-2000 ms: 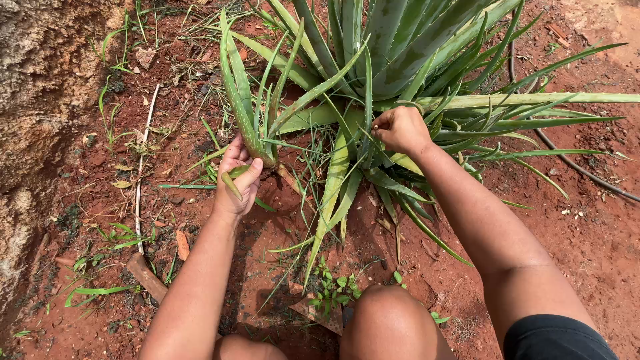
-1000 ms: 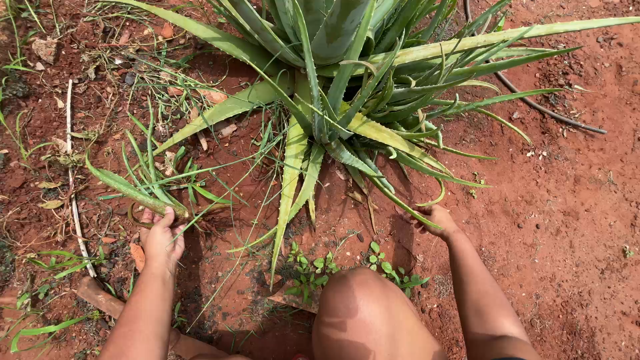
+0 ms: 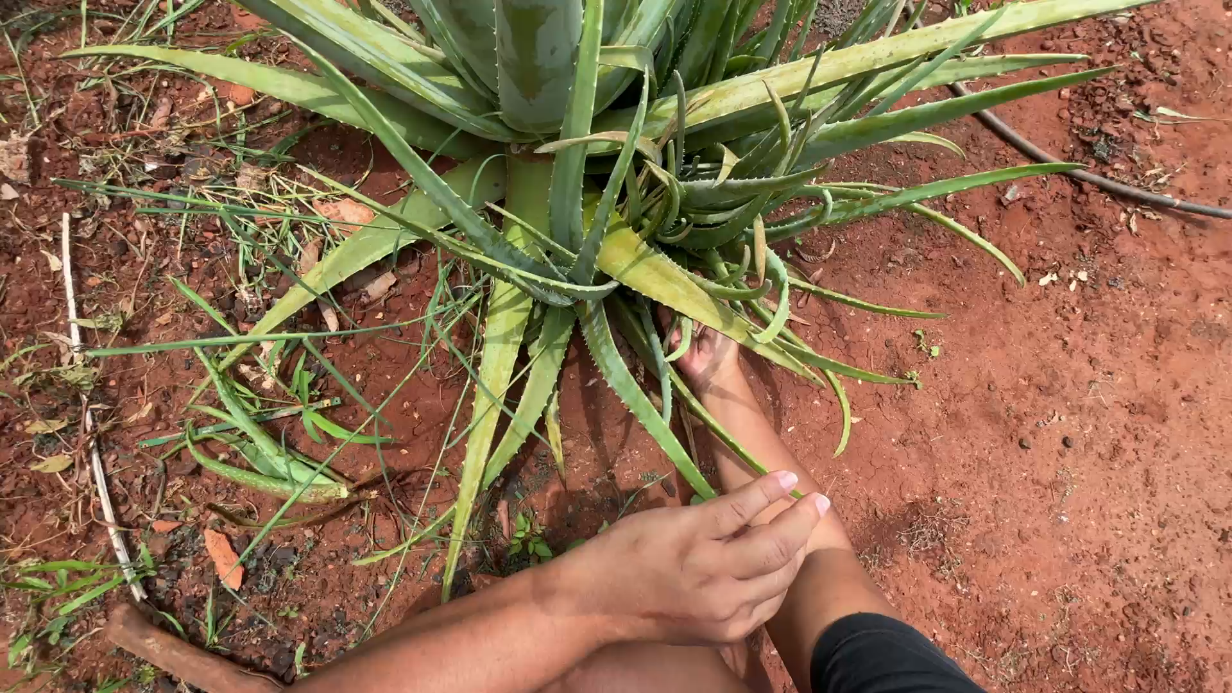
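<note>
A large aloe plant [image 3: 539, 221] with long toothed leaves spreads over red soil. My left hand [image 3: 722, 568] has crossed over my right forearm, and the tip of a thin aloe leaf [image 3: 727, 433] runs between its thumb and finger. Beneath the lower leaves, close to the plant's base, is my right hand [image 3: 707, 356]; leaves cover its fingers, so what it touches is hidden. On the ground at the left lies a small separate aloe offshoot [image 3: 274, 462], touched by neither hand.
A dark hose [image 3: 1049, 159] curves across the soil at the upper right. Long green grass blades [image 3: 241, 339] and a pale thin stick [image 3: 91, 423] are at the left. A brown piece of wood [image 3: 183, 654] lies at the lower left, near a reddish shard [image 3: 223, 558].
My left hand has let go of the small aloe offshoot and moved right, across my right forearm. My right hand has gone from a leaf tip to under the leaves.
</note>
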